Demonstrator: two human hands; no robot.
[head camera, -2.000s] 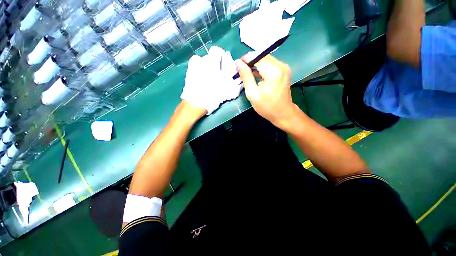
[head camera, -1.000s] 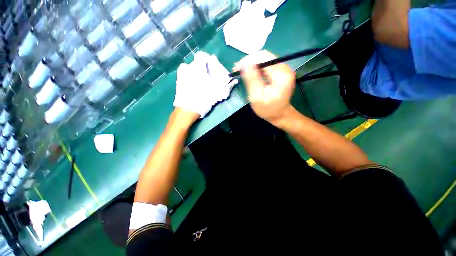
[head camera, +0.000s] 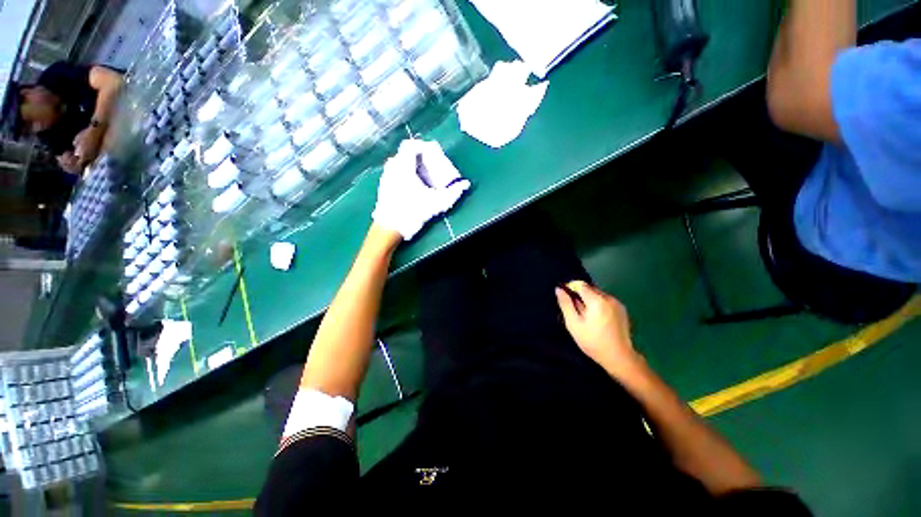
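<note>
My left hand (head camera: 416, 197), in a white glove, is over the bench's front edge. It is shut around a small white housing (head camera: 439, 168) with a dark opening; the glove hides much of it. My bare right hand (head camera: 598, 321) is lower right, over my dark trousers, apart from the left. Its fingers are pinched around a dark sliver of the black stick (head camera: 576, 297); the rest cannot be made out against the dark cloth. A white wipe (head camera: 501, 104) lies on the bench beyond my left hand.
Clear trays (head camera: 353, 86) of white units stand behind. White sheets (head camera: 550, 30) and a black tool (head camera: 679, 35) lie farther right. A white pad (head camera: 283, 254) and second stick (head camera: 231, 301) are left. A neighbour's blue sleeve (head camera: 879, 151) is right; another person (head camera: 76, 106) is far left.
My right hand has moved away from the housing, down and right over my lap. My left hand still holds the housing near the bench edge. The view has shifted, showing more at the left.
</note>
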